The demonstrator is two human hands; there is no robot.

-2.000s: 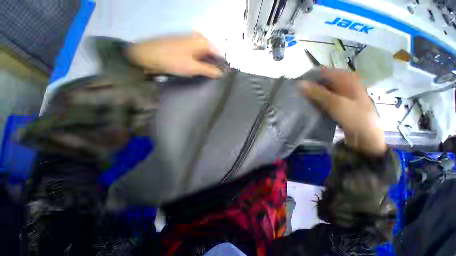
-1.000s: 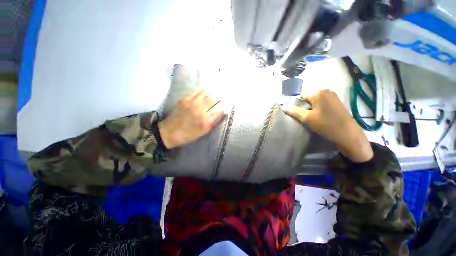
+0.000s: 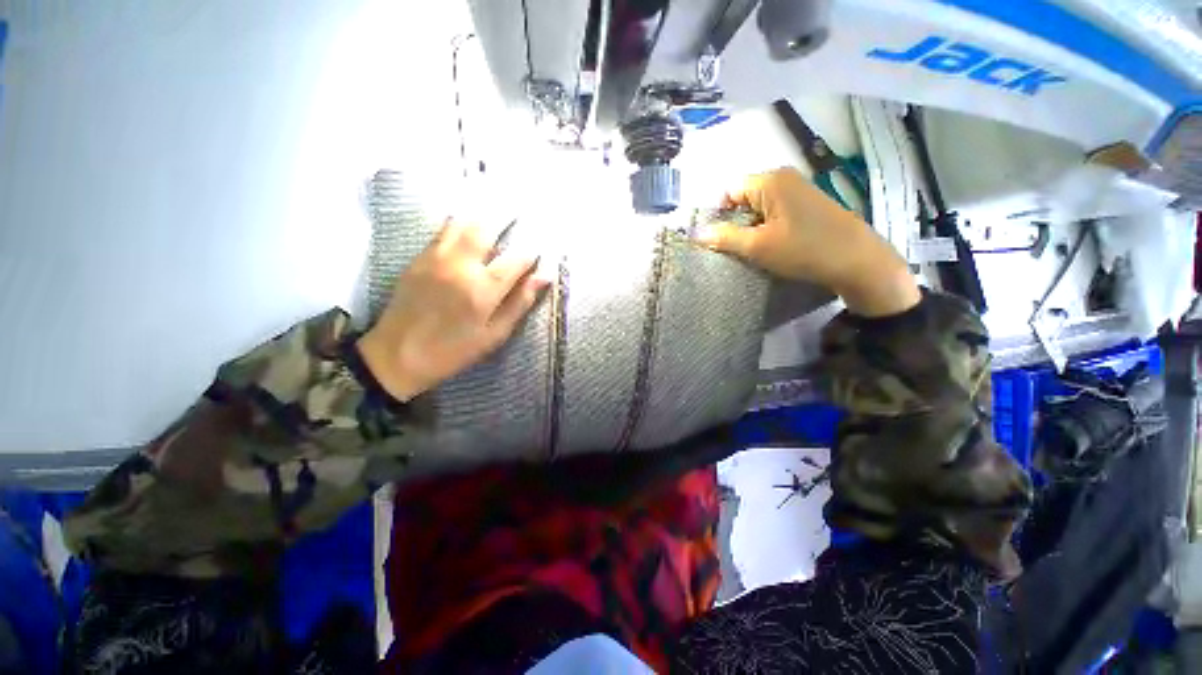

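A grey garment panel [image 3: 600,356] with two dark seam lines lies on the machine bed and hangs over the table's front edge towards the lap. My left hand [image 3: 457,306] rests on the panel left of the seams, fingers spread towards the needle area. My right hand [image 3: 804,240] pinches the panel's far edge right of the seams, thumb and forefinger together. The white sewing machine [image 3: 844,53] stands over the cloth. A dark cylindrical knob [image 3: 655,185] hangs just beyond the panel. Lamp glare hides the needle and the panel's far edge near it.
Green-handled scissors [image 3: 840,172] lie right of the knob, partly behind my right hand. A black-handled tool [image 3: 960,270] lies further right. Blue crates [image 3: 1022,422] are below the table on the right, with dark cloth [image 3: 1114,442]. Thread clippings [image 3: 801,483] lie on a white board below.
The panel first moved from being held up, blurred, to flat under the machine head. Since then both hands stay on it in much the same places, while the view has shifted.
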